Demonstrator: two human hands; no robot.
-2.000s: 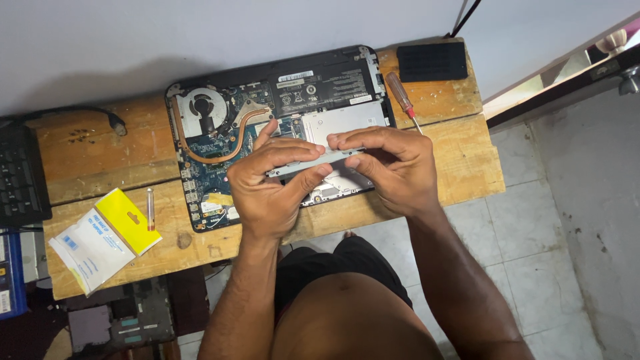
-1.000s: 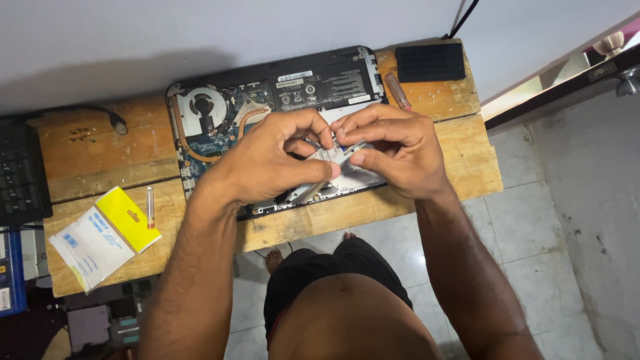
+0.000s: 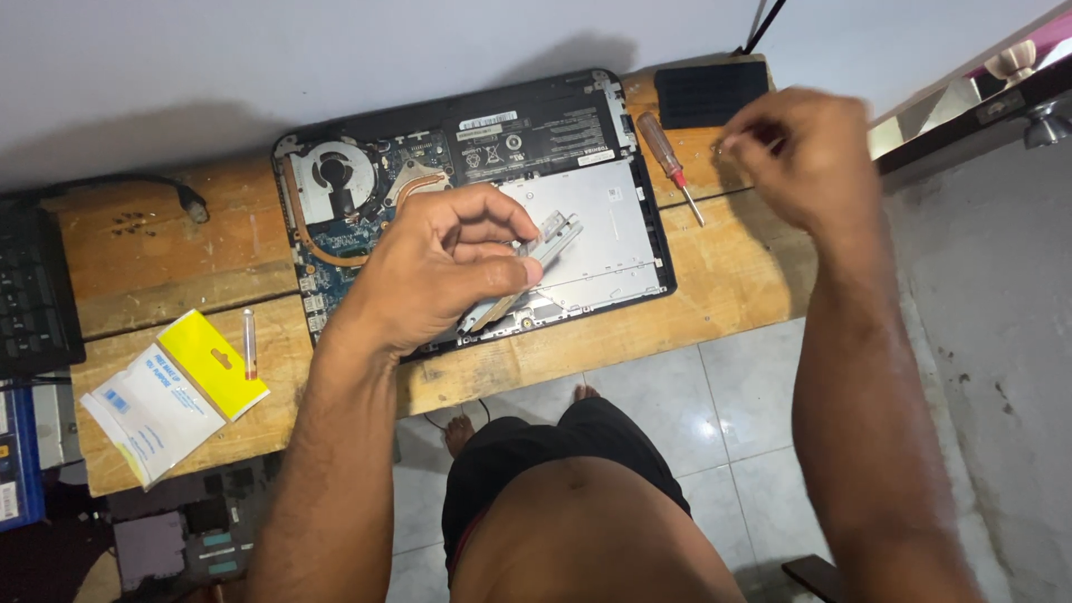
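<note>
My left hand point(image 3: 444, 260) holds a thin metal drive caddy or bracket point(image 3: 523, 272) between thumb and fingers, tilted above an opened laptop point(image 3: 578, 209). The laptop's fan point(image 3: 335, 180), copper heat pipe point(image 3: 301, 226), blue circuit board and black labelled battery point(image 3: 536, 138) are exposed. My right hand point(image 3: 804, 159), slightly blurred, is over the right part of the wooden bench, its thumb and fingertips close together beside several small screws; whether it pinches one I cannot tell. A screwdriver point(image 3: 672, 167) with a clear reddish handle lies between the laptop and that hand.
A black rectangular cover point(image 3: 710, 94) lies at the back right of the bench point(image 3: 536, 368). To the left are several small screws point(image 3: 134, 224), a cable connector point(image 3: 193, 203), a black keyboard point(image 3: 33, 293), a yellow and white packet point(image 3: 176, 394) and a small clear tube point(image 3: 249, 343).
My right hand has left the metal piece and moved right, past the screwdriver. My left hand alone now holds the piece, which both hands held before.
</note>
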